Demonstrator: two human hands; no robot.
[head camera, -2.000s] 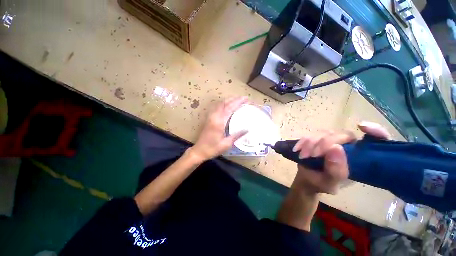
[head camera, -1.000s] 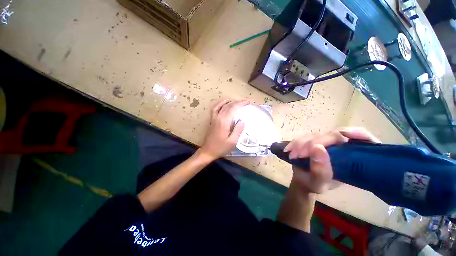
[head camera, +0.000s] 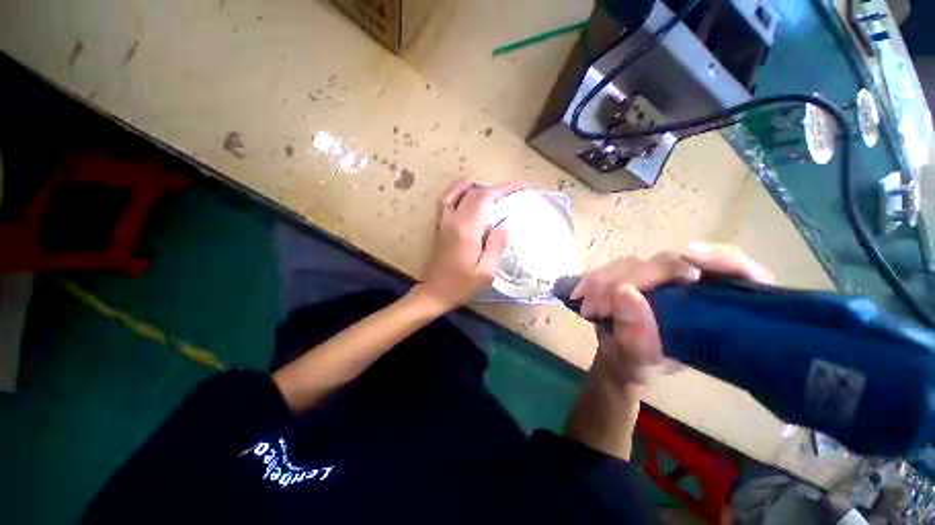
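Note:
A round white housing (head camera: 533, 241) lies on a white square fixture (head camera: 564, 201) near the bench's front edge; glare washes out part of it. My left hand (head camera: 470, 241) is on the housing's left side, with the thumb on its face and the fingers around the rim. My right hand (head camera: 641, 303) grips a large dark-blue electric screwdriver (head camera: 779, 349) near its black nose. The driver lies nearly level, its tip at the housing's lower right edge. The bit and any screw are too small to make out.
A silver-grey screw feeder (head camera: 615, 128) stands behind the work, with a black cable (head camera: 718, 115) over it. A green strip (head camera: 538, 39) and a cardboard box (head camera: 390, 18) are at the back. Round parts (head camera: 818, 131) lie on the green conveyor. A red stool (head camera: 92, 210) is at left.
My left thumb has drawn back from the housing's middle toward its left. The driver's body has swung slightly left and down, with its tip staying at the housing's edge. The view has shifted.

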